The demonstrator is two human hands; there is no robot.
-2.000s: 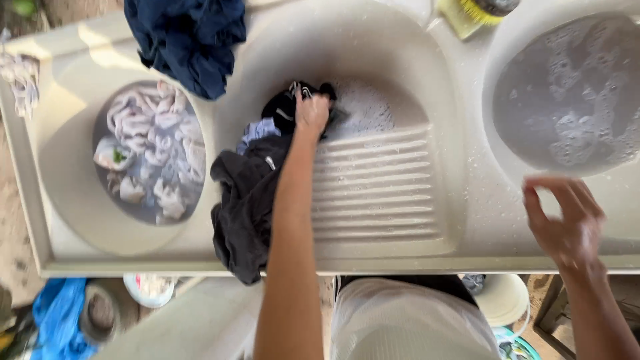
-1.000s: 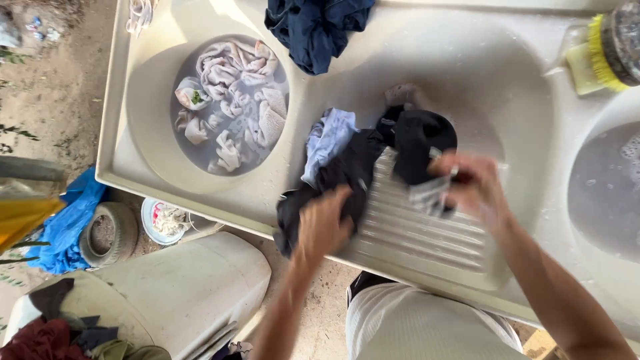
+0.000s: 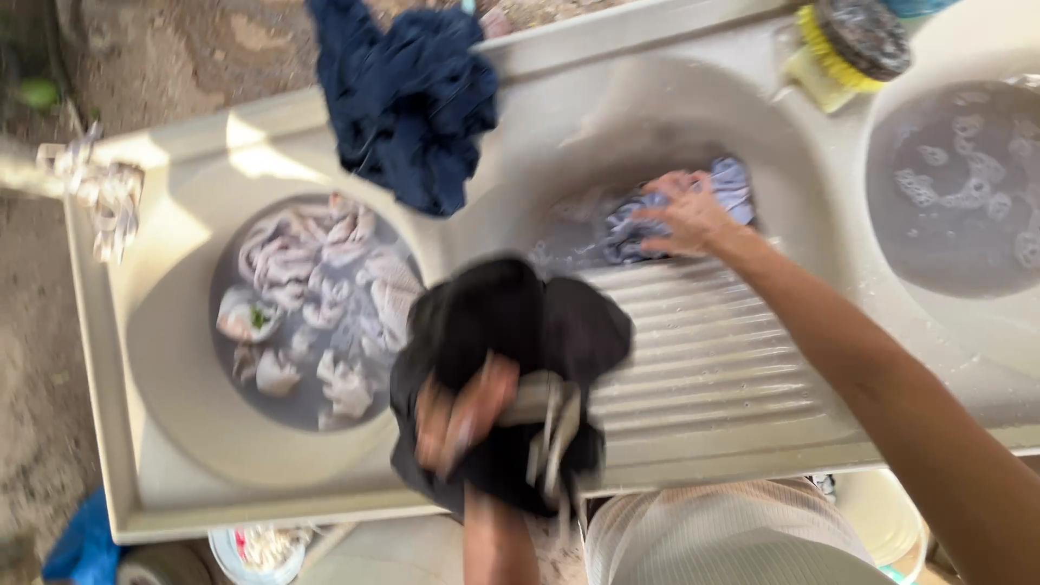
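A bunched black garment (image 3: 504, 325) with pale drawstrings hangs from my left hand (image 3: 467, 410), lifted over the near edge between the left basin and the ridged washboard (image 3: 707, 366); it is blurred by motion. My right hand (image 3: 686, 213) rests with spread fingers on a light blue patterned cloth (image 3: 734, 188) in the middle basin (image 3: 601, 154), which holds a little grey water. Whether those fingers grip the cloth is hard to see. White cloths (image 3: 309, 252) soak in the round left basin (image 3: 175, 357). A dark blue garment (image 3: 410, 106) drapes over the far rim.
At the far right are a round basin of sudsy water (image 3: 959, 195) and, beside it, a brush with yellow bristles (image 3: 837, 49) on a yellow sponge (image 3: 821, 81). Pale fabric strips (image 3: 106, 191) hang on the left corner. Below the near edge stand a small tub (image 3: 258, 552) and a pale bucket (image 3: 877, 520).
The black garment, earlier lying at the near edge, is now lifted in my left hand. My right hand has moved from dark cloth over the washboard to the light blue cloth, now farther right in the basin.
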